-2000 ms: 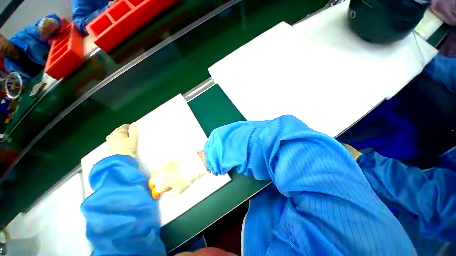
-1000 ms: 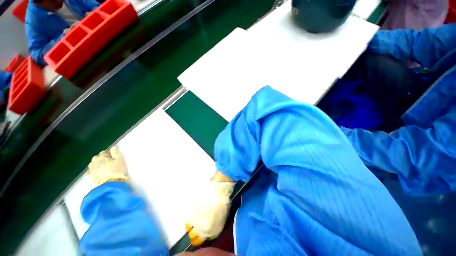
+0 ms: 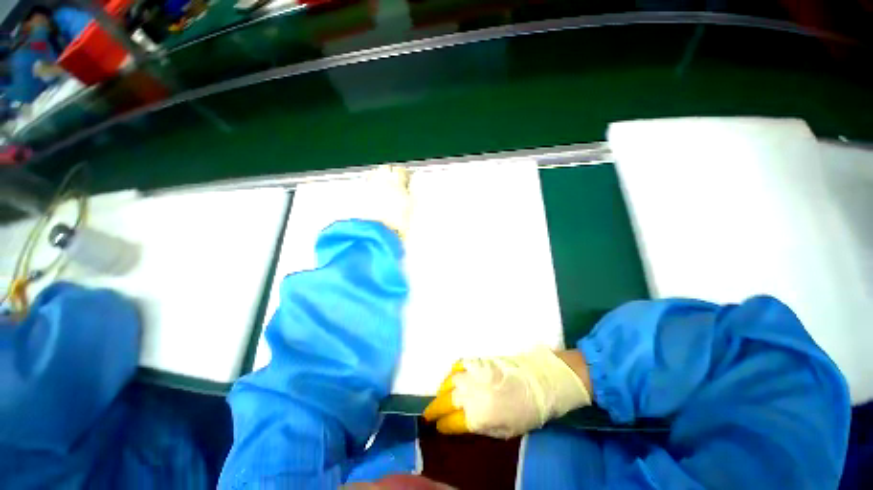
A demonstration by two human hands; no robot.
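A white foam mat (image 3: 469, 278) lies in front of me on the green bench top. My left hand (image 3: 392, 196), in a cream glove, is at the mat's far edge beside the metal rail. Its fingers are blurred against the white. My right hand (image 3: 517, 390), in a cream wrinkled glove, is at the mat's near edge with its fingers curled. Bright yellow-orange finger cots (?) (image 3: 446, 406) show at its fingertips. The palm side is hidden, so whether it grips the mat edge or anything else cannot be told.
Another white mat (image 3: 201, 278) lies at left, with a white bottle (image 3: 96, 247), a looped yellowish cord (image 3: 33, 244) and a neighbour's blue sleeve (image 3: 72, 354). Thick white foam (image 3: 737, 211) lies at right. Beyond the metal rail (image 3: 469, 165) runs a green belt. A red bin (image 3: 96, 53) is far left.
The view has swung left; the dark round container is out of view and the bottle and cord have appeared. My right hand remains at the mat's near edge, my left at its far edge.
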